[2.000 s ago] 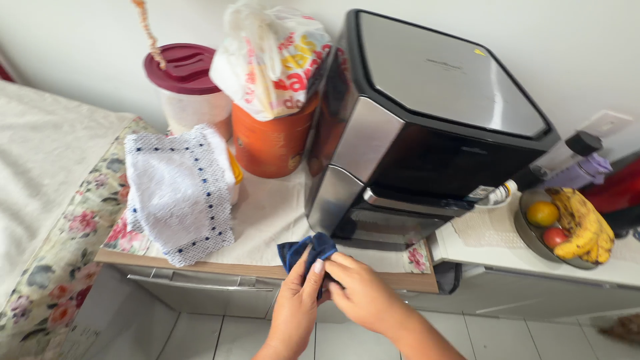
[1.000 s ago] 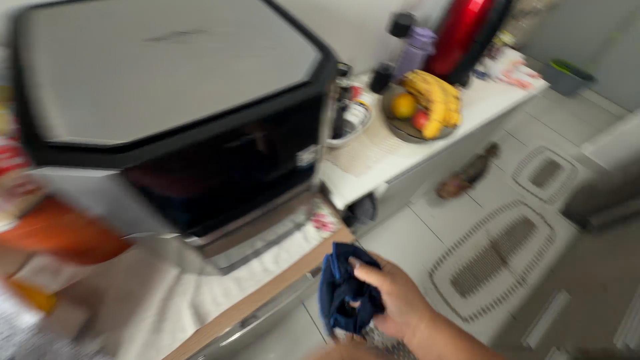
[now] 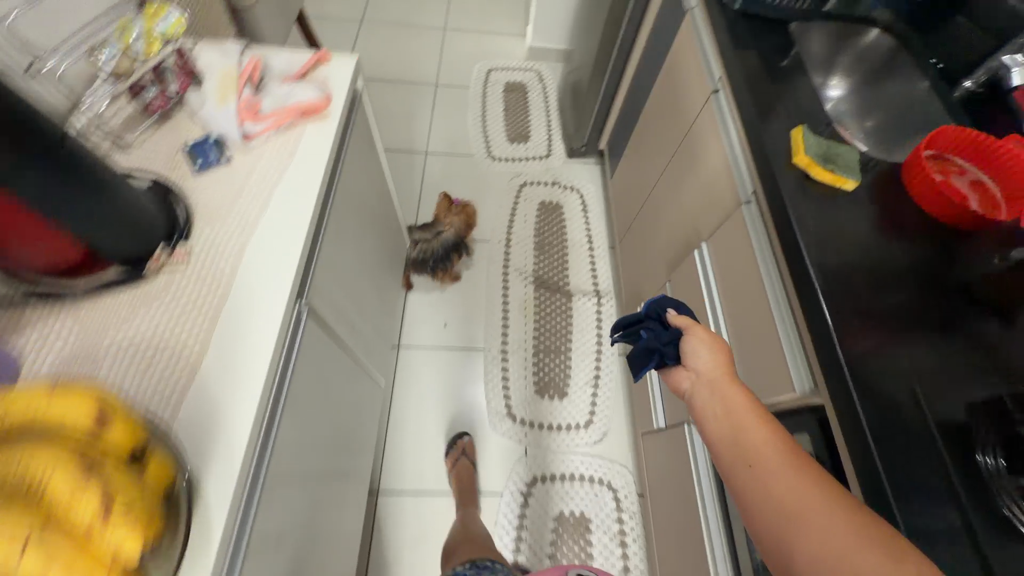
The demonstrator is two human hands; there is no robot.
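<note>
A crumpled dark blue cloth (image 3: 654, 336) is gripped in my right hand (image 3: 698, 356), the thumb on top of it. The hand is held out over the floor beside the drawer fronts, left of the black countertop's edge. Loose folds of the cloth hang past the fingers on the left. My left hand is out of view. To the right, on the black counter, a yellow and green sponge (image 3: 826, 158) lies near a red fluted dish (image 3: 962, 176) and a steel sink basin (image 3: 872, 84).
A small dog (image 3: 440, 242) stands on the tiles by the white cabinet (image 3: 340, 384). Crocheted mats (image 3: 552, 312) run along the floor. Bananas (image 3: 76, 472) in a bowl and a red and black appliance (image 3: 64, 200) stand on the left counter.
Both hands were on the blue cloth two seconds ago; now only my right hand holds it. The view has swung from the air fryer counter to the aisle and the black counter.
</note>
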